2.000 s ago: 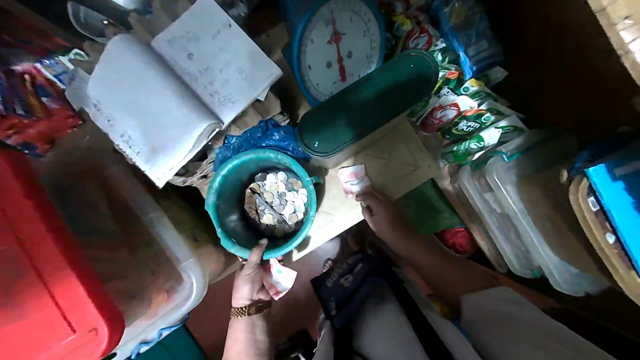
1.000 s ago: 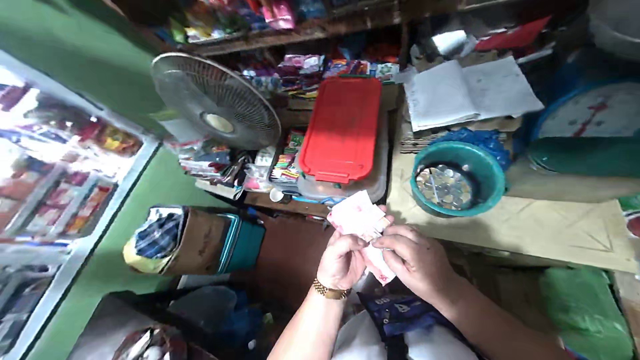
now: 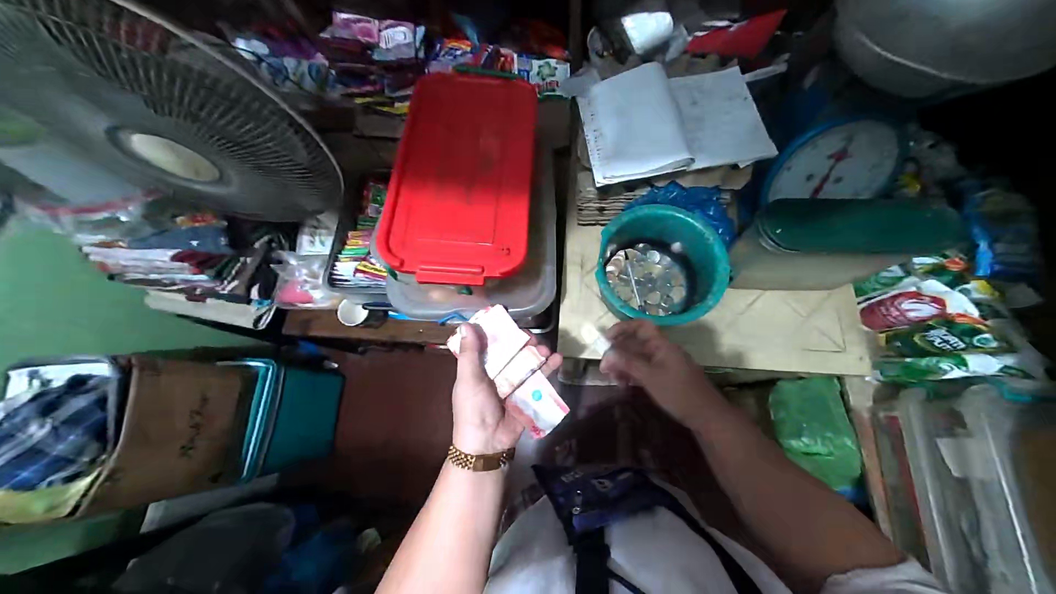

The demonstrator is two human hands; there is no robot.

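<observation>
My left hand [image 3: 487, 404] holds several pinkish banknotes [image 3: 516, 363], fanned out across the palm under the thumb; a gold-coloured bracelet is on that wrist. To its right, my blurred right hand [image 3: 648, 359] pinches a small pale piece [image 3: 596, 338], perhaps paper or a folded note, over the counter's front edge. Just behind that hand stands a green plastic bucket [image 3: 716, 276] with many coins [image 3: 648, 279] and a thin stick-like thing inside. The bucket rests on a counter topped with tan sheet material [image 3: 775, 334].
An open notebook [image 3: 635, 124] lies behind the bucket, near a dial scale [image 3: 833, 161] and a green-lidded container [image 3: 858, 224]. On the left are a red-lidded box [image 3: 466, 173], a fan [image 3: 173, 157] and a cardboard box [image 3: 165, 429]. Green-and-white packets [image 3: 940, 330] lie at right.
A second ago both hands were together on the banknotes; my right hand has since moved away to the right, close to the bucket. The view has swung widely since the first frame.
</observation>
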